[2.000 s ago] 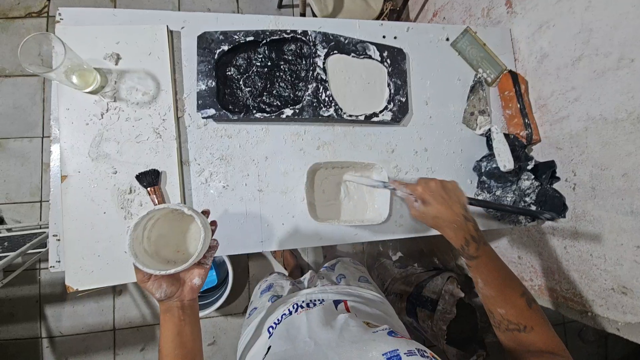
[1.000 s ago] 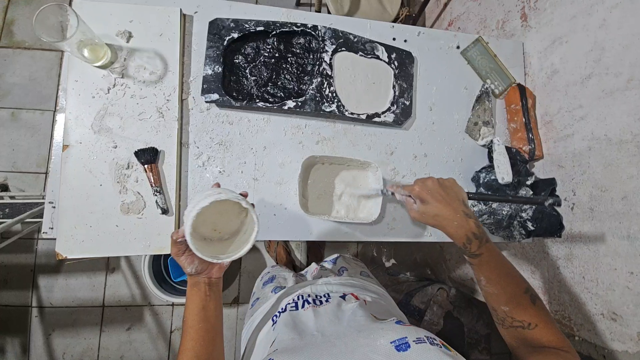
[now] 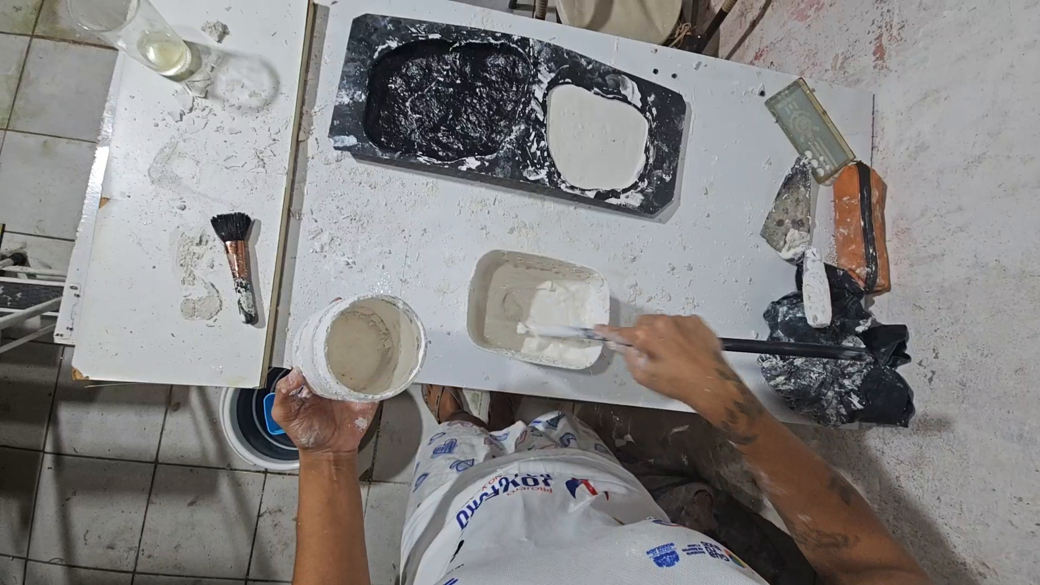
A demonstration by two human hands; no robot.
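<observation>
My left hand [image 3: 329, 414] grips a round white tub [image 3: 374, 345] from below and the side; pale powder or paste lies inside, the tub tilted a little. My right hand [image 3: 670, 353] is shut on a spatula [image 3: 569, 331] whose whitened blade dips into a rectangular white container [image 3: 479, 305]. White, creamy material lies in that container's right part. A long dark rod shows beyond the hand; whether it belongs to the spatula I cannot tell. Farther back lies a black two-cavity mold [image 3: 508, 175]; its right cavity holds smooth white material [image 3: 597, 138], its left one is black and rough.
On the left board are a makeup-style brush [image 3: 236, 264] and a clear glass [image 3: 150, 45] with some liquid. At right lie a flat box [image 3: 810, 130], a trowel [image 3: 790, 215], an orange zippered pouch [image 3: 861, 227] and black plastic [image 3: 829, 382]. A bucket [image 3: 236, 431] stands below the table edge.
My left hand has moved the round tub right, away from the brush and nearer the rectangular container. The white material in that container has changed shape under the spatula.
</observation>
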